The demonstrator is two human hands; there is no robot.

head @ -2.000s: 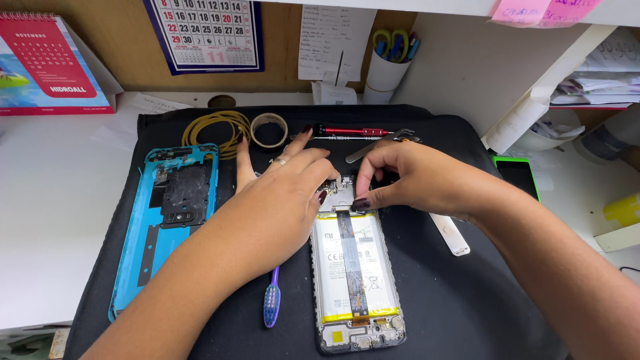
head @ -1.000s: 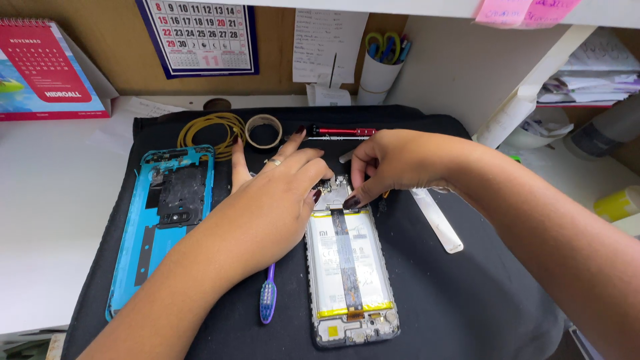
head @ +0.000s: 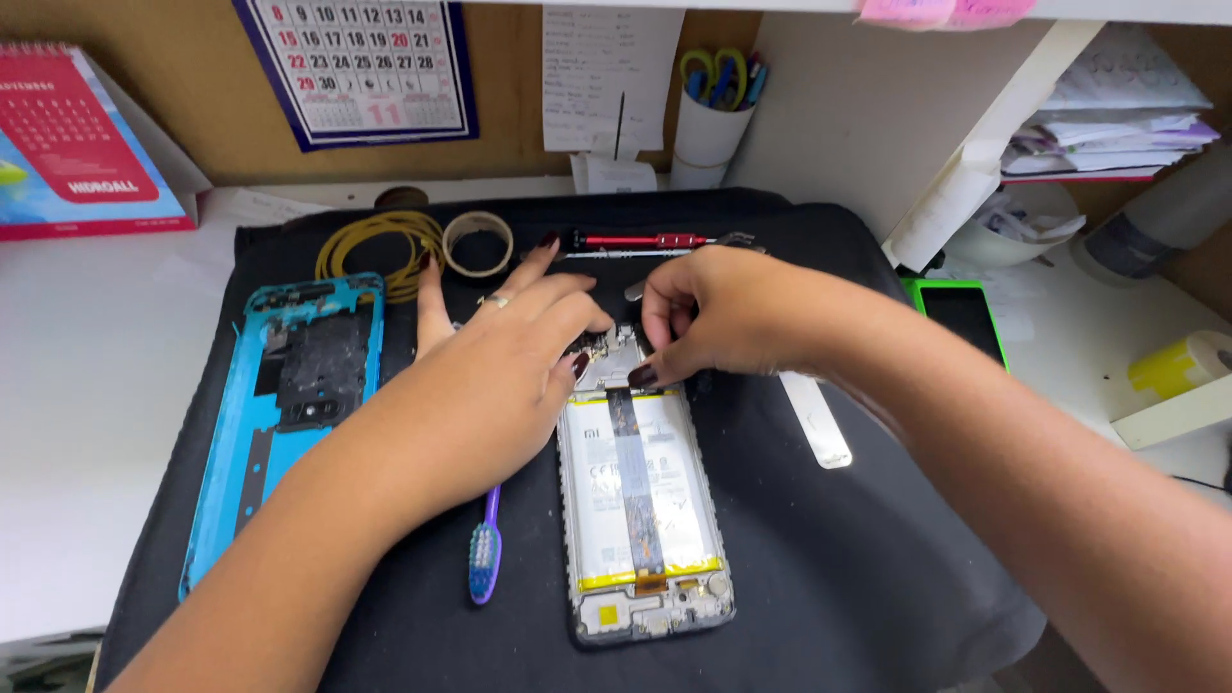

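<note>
An opened smartphone (head: pixel 654 491) lies back up on a black cloth (head: pixel 818 577), its battery and a long flex cable bare. My left hand (head: pixel 500 366) rests at the phone's upper left, thumb on its edge and fingers spread towards a tape roll (head: pixel 478 245). My right hand (head: pixel 707 313) is at the upper right edge, thumb and index finger close together over the board; whether something small sits between them cannot be told. Left of my left forearm lies the blue back cover (head: pixel 318 385). A purple toothbrush (head: pixel 486 553) lies between the cover and phone.
Yellow rubber bands (head: pixel 385 241) and a red screwdriver (head: pixel 645 241) lie along the far side of the cloth. A flat metal strip (head: pixel 815 421) is under my right forearm. Beyond the cloth stand a cup (head: pixel 710 135) with scissors and pens, a desk calendar (head: pixel 87 144) and a green-edged device (head: pixel 958 313).
My two hands have stayed at the top end of the phone, with only slight shifts of the right fingers. The phone and cover lie where they were.
</note>
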